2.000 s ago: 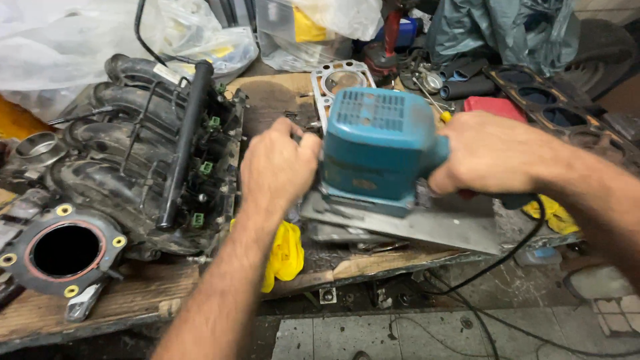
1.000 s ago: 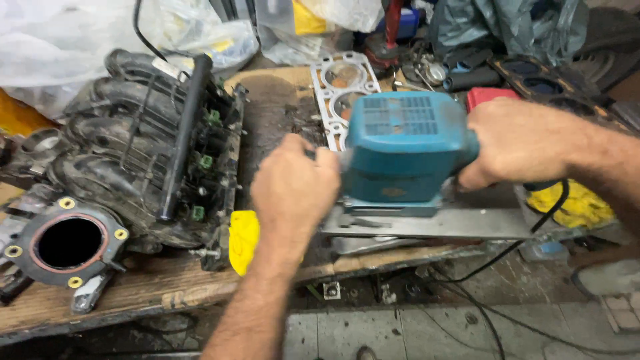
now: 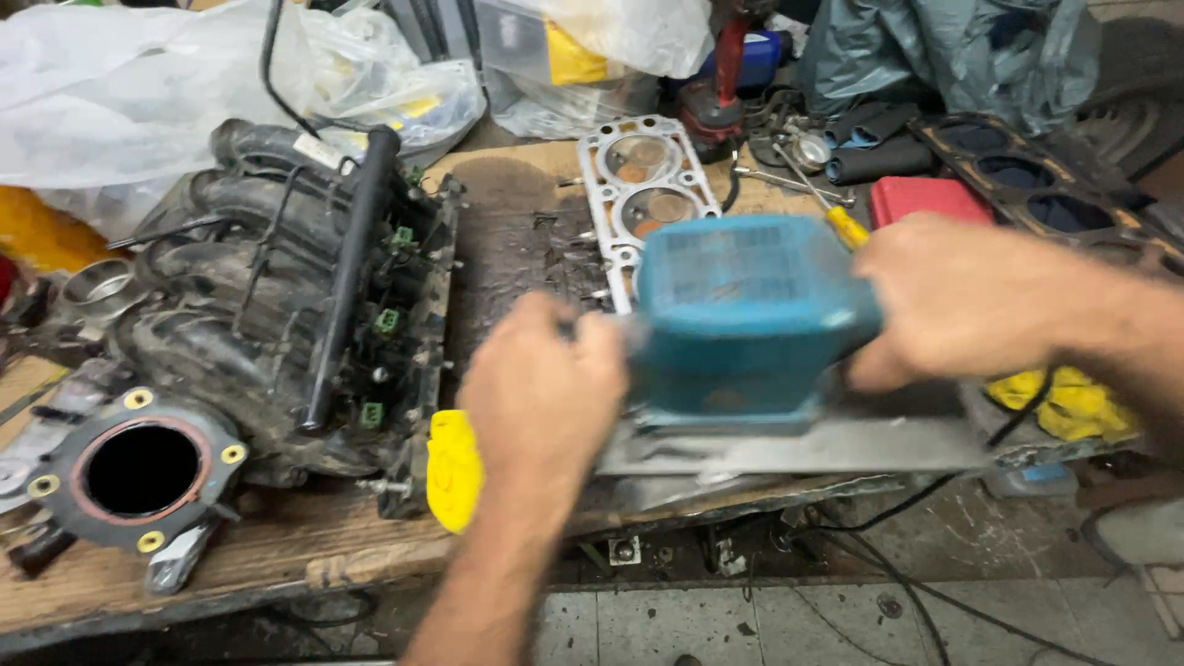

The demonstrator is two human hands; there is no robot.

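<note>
A teal power tool with a vented housing, which looks like a sheet sander (image 3: 740, 324), sits blurred on a flat metal plate (image 3: 897, 444) near the bench's front edge. My right hand (image 3: 962, 301) grips its rear handle on the right. On the other side, my left hand (image 3: 546, 388) is closed around a dark knob or front grip, mostly hidden by the fingers. Behind the tool lies an aluminium cylinder head (image 3: 629, 194), partly covered by it. Beside my left wrist is a yellow cloth or glove (image 3: 451, 472).
A black intake manifold (image 3: 268, 259) fills the bench's left side. Behind stand plastic bags (image 3: 388, 83). Toward the right are a yellow-handled screwdriver (image 3: 846, 227), a red case (image 3: 930, 199), a head gasket (image 3: 1073, 208) and a yellow glove or cloth (image 3: 1064, 402). A black cable (image 3: 897, 504) hangs off the front edge.
Both hands keep hold of the teal tool. It has shifted over the plate and now covers more of the cylinder head's lower end than one second ago.
</note>
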